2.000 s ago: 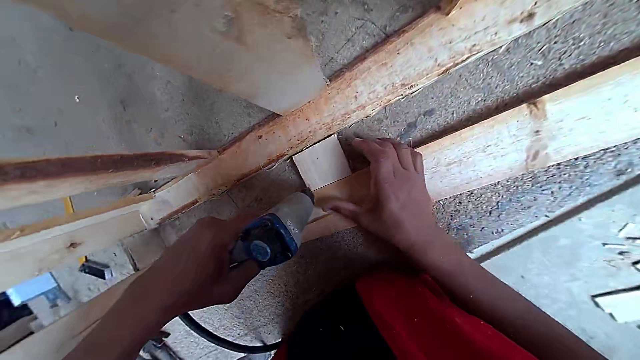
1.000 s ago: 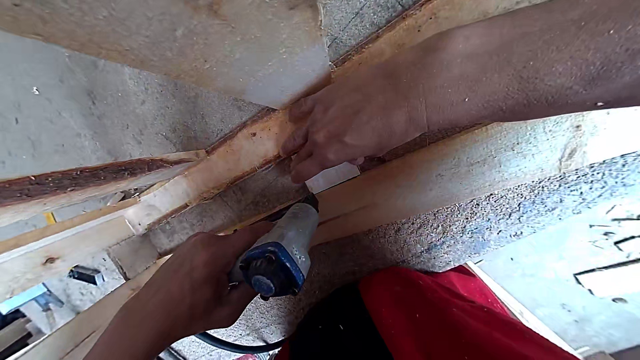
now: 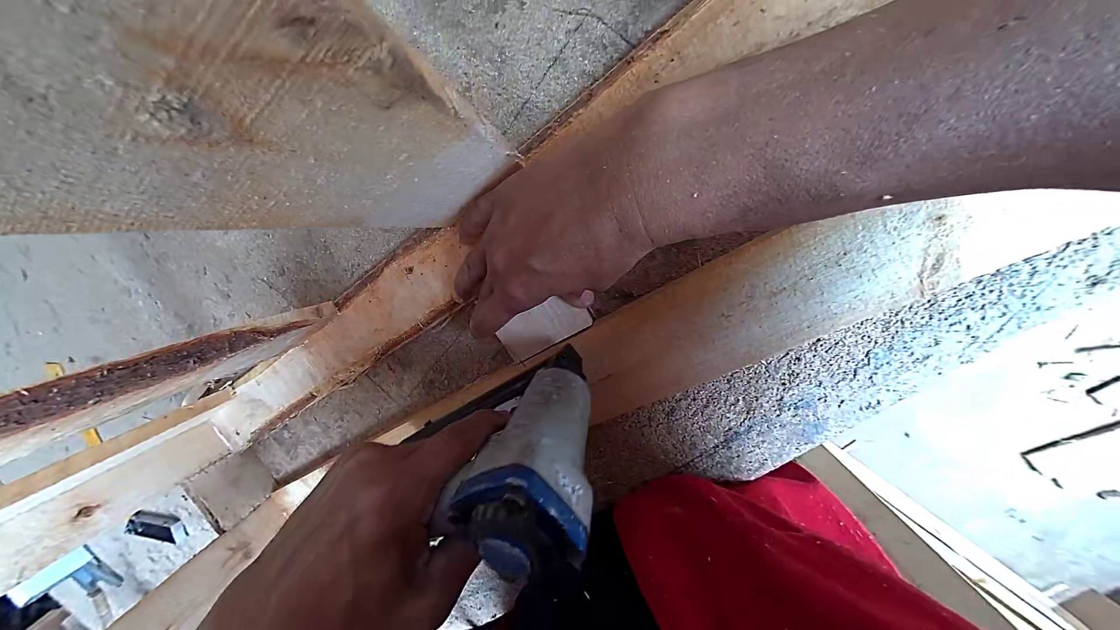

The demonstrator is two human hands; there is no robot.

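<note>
My left hand (image 3: 376, 516) grips a grey and blue pneumatic nailer (image 3: 534, 455). The nailer's dark nose (image 3: 567, 359) is against the edge of the near wooden rail (image 3: 700, 315), beside a small pale wood block (image 3: 542, 328). My right hand (image 3: 551, 236) reaches in from the upper right, its fingers curled around the block and against the far wooden rail (image 3: 394, 289). The block sits in the gap between the two rails; its far part is hidden under the right hand.
A broad wooden board (image 3: 262, 114) overhangs the far rail at upper left. A bark-edged board (image 3: 157, 372) lies at left, near a light-blue tool (image 3: 66, 573) on the floor. Dark scraps (image 3: 1072, 442) and long pale boards (image 3: 954, 542) are at lower right.
My right hand has moved from the near rail, right of the block, to over the block and far rail, its arm now crossing the upper right. The left hand keeps the nailer at the near rail.
</note>
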